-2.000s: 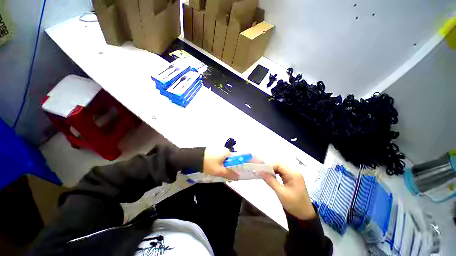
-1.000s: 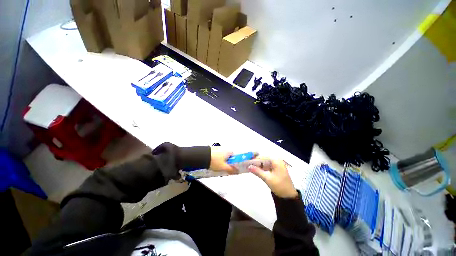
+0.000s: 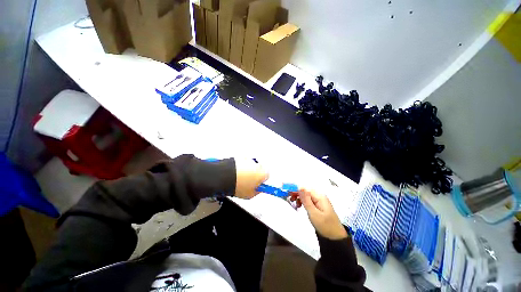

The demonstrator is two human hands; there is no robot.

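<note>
A blue retail box (image 3: pixel 277 190) is held edge-on between my two hands above the front edge of the bench. My left hand (image 3: pixel 249 178) is closed around its left end. The fingers of my right hand (image 3: pixel 309 202) pinch at its right end, where a small dark bit shows; I cannot tell what it is. A small black piece, likely part of a cable (image 3: pixel 255 161), shows on the bench just behind my left hand. Another blue piece (image 3: pixel 212 160) shows behind my left sleeve.
Blue-and-white filled boxes (image 3: pixel 194 102) are stacked mid-bench. A black cable pile (image 3: pixel 377 128) lies against the wall. Striped box blanks (image 3: pixel 374 219) stand at right, near a grey cylinder (image 3: pixel 485 194). Brown cartons (image 3: pixel 273 54) line the back. A red-and-white stool (image 3: pixel 74 122) stands on the floor at left.
The box has turned from showing a pale face to showing its narrow blue side. My right hand has shifted slightly right and down, its fingers now at the box's end.
</note>
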